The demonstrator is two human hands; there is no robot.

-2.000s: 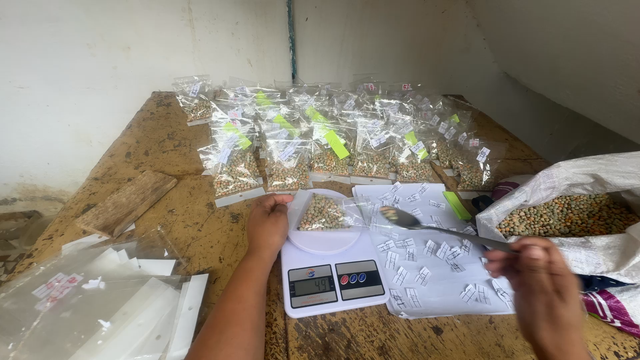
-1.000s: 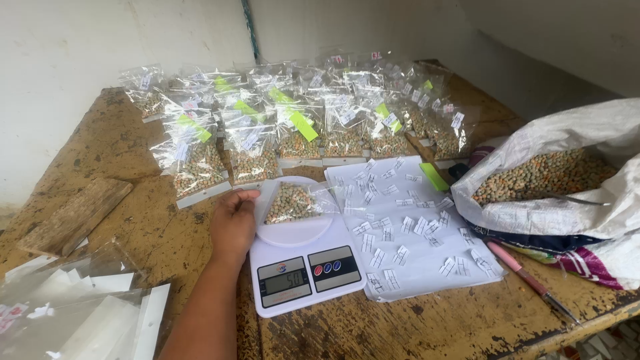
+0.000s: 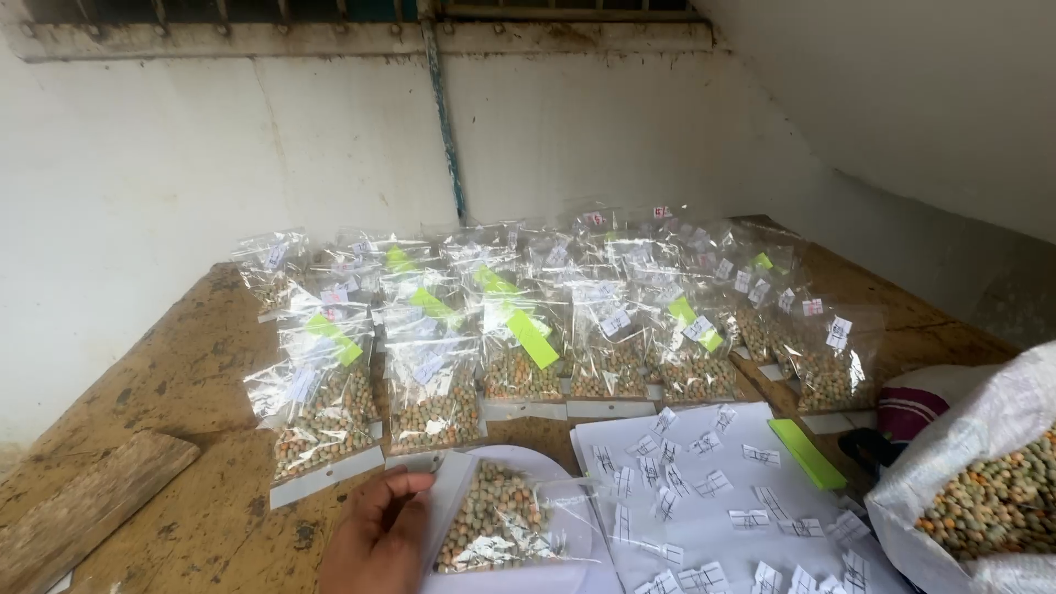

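Observation:
My left hand (image 3: 381, 532) pinches the white header edge of a clear plastic bag of mixed dried peas (image 3: 499, 516). That bag lies on the round platform of a white kitchen scale (image 3: 577, 478), whose display is out of view. My right hand is not in view. Behind the scale stand rows of filled clear bags (image 3: 433, 404), many with small paper slips and some with lime-green strips (image 3: 532, 337). Right of the scale, small printed paper slips (image 3: 714, 483) are scattered over white sheets (image 3: 701, 536).
At the right edge an open woven sack (image 3: 916, 495) holds loose peas (image 3: 994, 499). A lime-green strip stack (image 3: 807, 454) lies beside the sheets. On the left is a wooden piece (image 3: 95, 511) on the worn wooden table (image 3: 231, 495). A wall with a pipe (image 3: 445, 124) rises behind.
The right hand with its spoon, seen two seconds ago over the slips, has gone out of view. My left hand stays at the bag on the scale. The view has tilted up.

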